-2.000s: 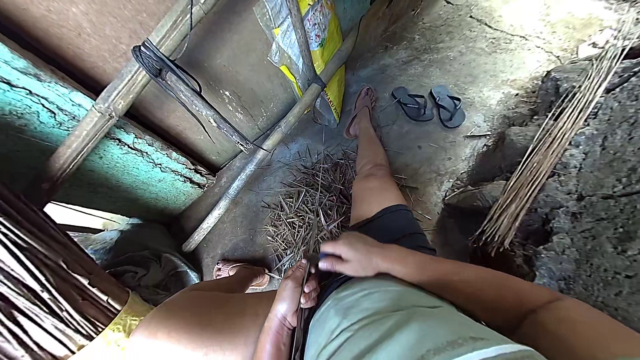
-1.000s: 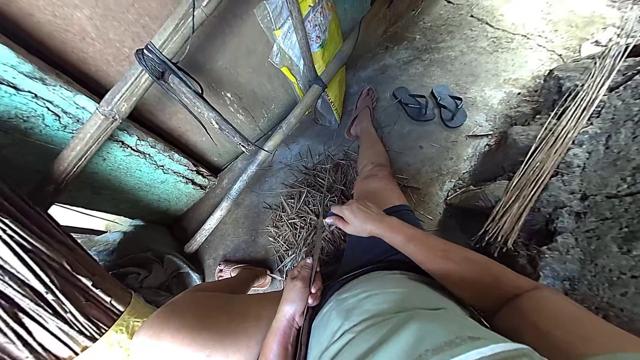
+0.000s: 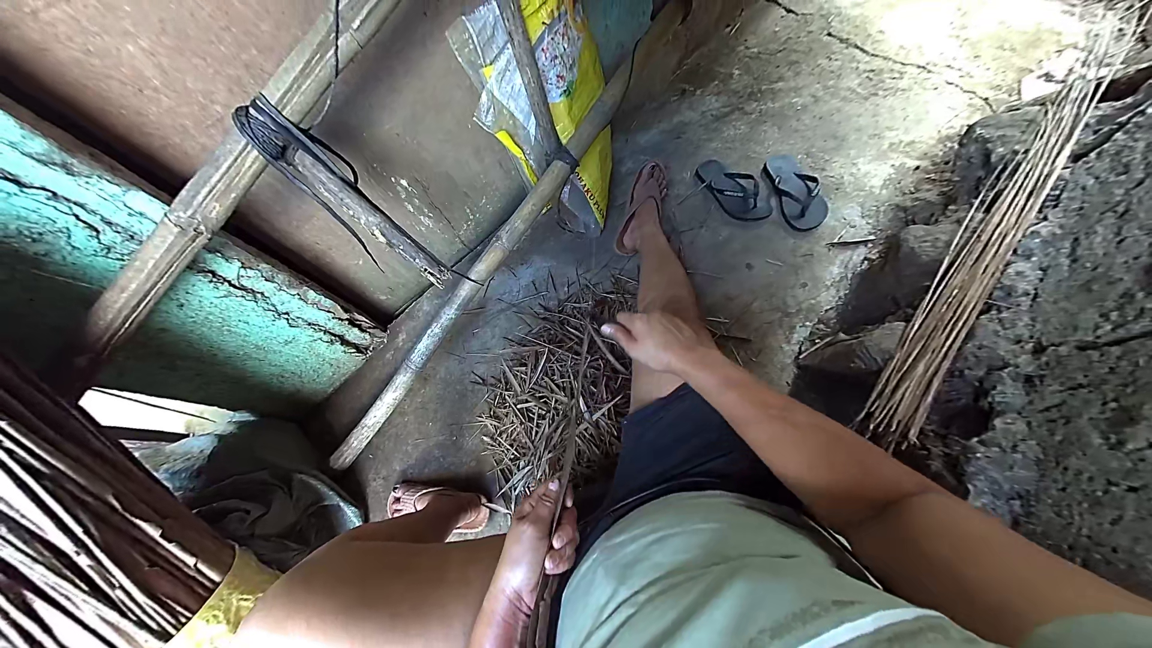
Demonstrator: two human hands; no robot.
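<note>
My left hand (image 3: 540, 531), low in the middle of the head view, is closed around a thin brown stick (image 3: 569, 441) that points up and away over the floor. Above and right of it is my right hand (image 3: 661, 342), in front of my lower leg, near the stick's far end. Its fingers are curled and mostly hidden; whether they hold anything cannot be told. Beyond and below the stick lies a heap of short, dry stick pieces (image 3: 540, 387) on the concrete floor, between my feet.
Long thin sticks (image 3: 999, 216) lean on a rough stone block (image 3: 1071, 360) at right. Black flip-flops (image 3: 796, 193) lie on the floor. Bamboo poles (image 3: 423, 346) and a yellow sack (image 3: 576, 90) stand by the wall. More dark sticks (image 3: 81, 531) fill the lower left.
My right hand has moved away from my left hand, up and forward along the stick. My left hand stays low and closed on it.
</note>
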